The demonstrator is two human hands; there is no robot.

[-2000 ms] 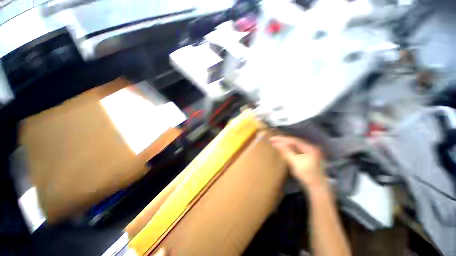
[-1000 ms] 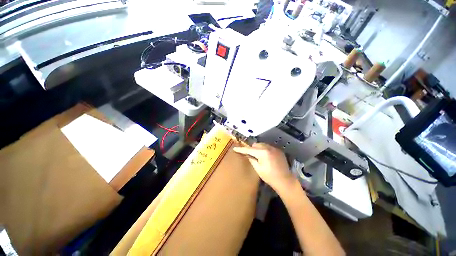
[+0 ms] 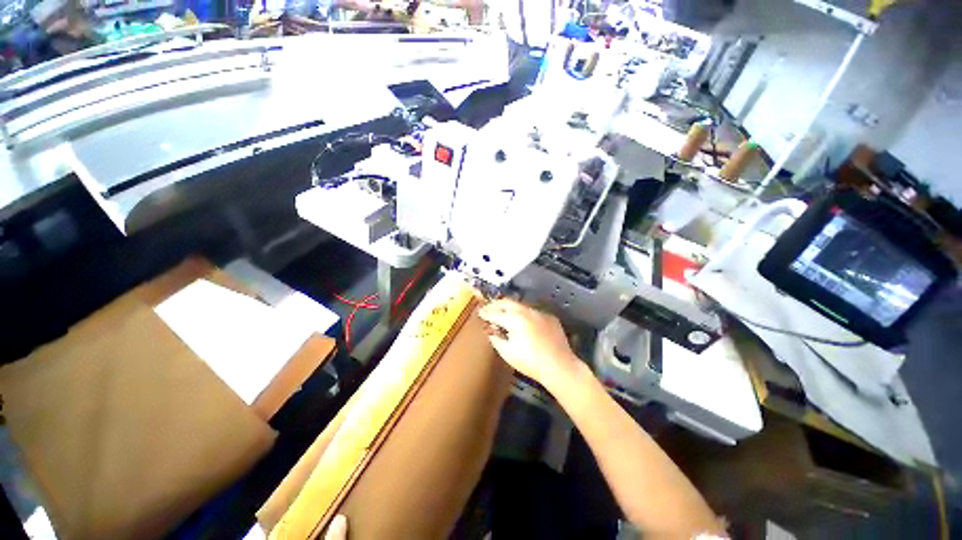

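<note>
The yellow-amber sewing template (image 3: pixel 388 399), with black handwriting near its far end and a dark lengthwise slot, runs from the bottom edge up to the needle area. A tan-brown panel (image 3: pixel 430 448) drapes on its right, and some shows on its left. My right hand (image 3: pixel 519 335) is at the far end, fingers curled and pinching the panel by the slot, just below the machine head (image 3: pixel 504 195). Of my left hand (image 3: pixel 335 528), only a fingertip shows at the bottom edge, against the panel beside the template; the rest is cut off.
A tan-brown panel stack (image 3: pixel 127 411) with a white sheet (image 3: pixel 227 335) lies at left. A white side plate (image 3: pixel 343 213) is left of the head, red wires below. A grey carriage (image 3: pixel 659 322) and touchscreen (image 3: pixel 860 269) are at right. Thread cones (image 3: pixel 738 160) stand behind.
The view has steadied and shifted, bringing the whole touchscreen into sight. My right hand stays at the template's far end, its fingers now more curled. A left fingertip shows again at the bottom.
</note>
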